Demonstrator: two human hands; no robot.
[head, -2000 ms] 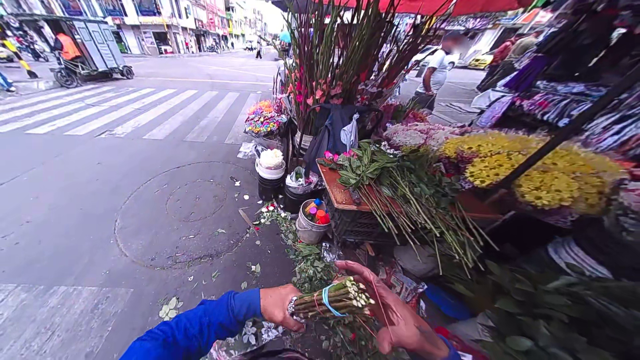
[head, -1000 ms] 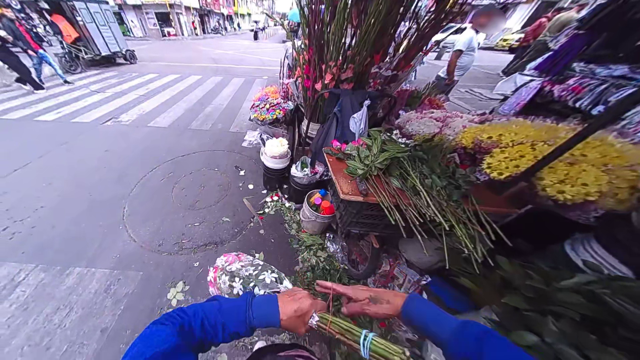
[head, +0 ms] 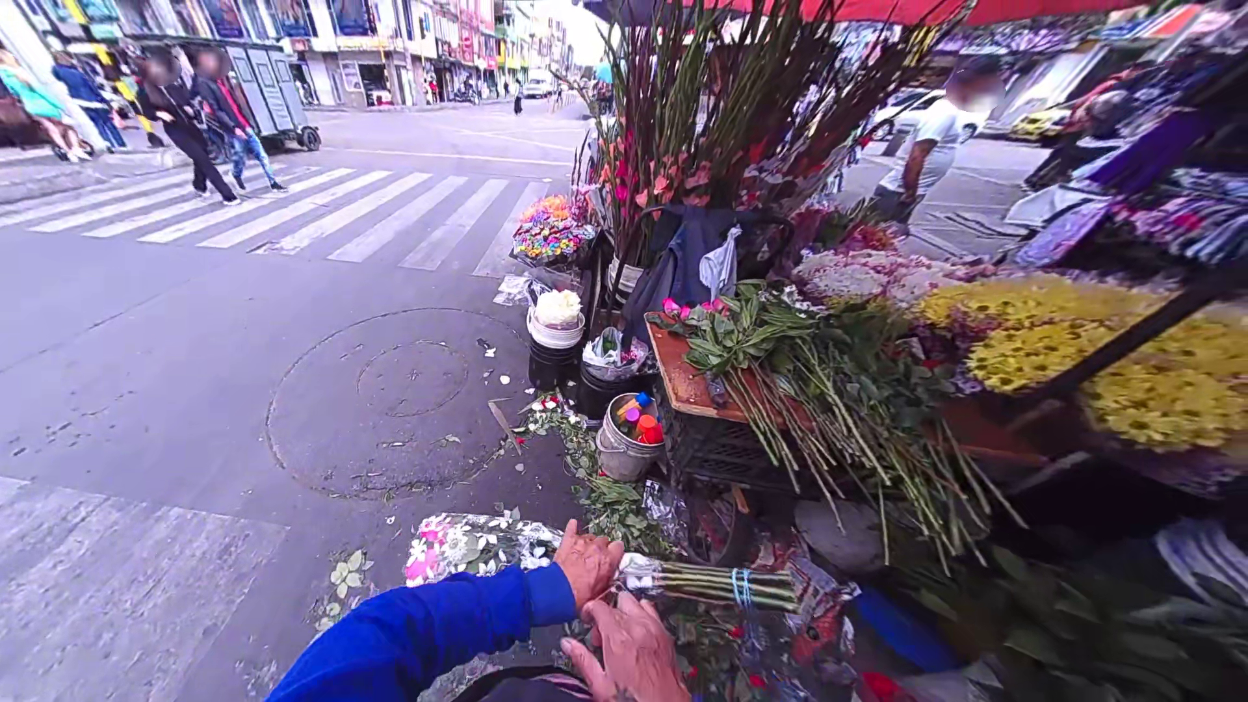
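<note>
A flower bouquet in clear plastic (head: 478, 546), with white and pink blooms, lies across the lower middle of the head view, blooms to the left. Its green stems (head: 726, 583) point right, with a light blue band around them and white material at their neck. My left hand (head: 588, 564), in a blue sleeve, grips the bouquet between blooms and stems. Just below it, my right hand (head: 632, 643) has its fingers apart and its fingertips close to the white material. Whether they touch it is unclear.
A wooden board (head: 682, 375) bears cut leafy stems (head: 829, 390). Left of it stand a grey bucket (head: 624, 453) with coloured items and a black bucket (head: 554, 361) with white flowers. Yellow flowers (head: 1150, 361) are at the right. Passers-by (head: 219, 112) walk at the crosswalk.
The stem end, which earlier pointed down and right beneath my hands, now points right. My right hand has moved from beside my left hand to below it. Passers-by have come further into view.
</note>
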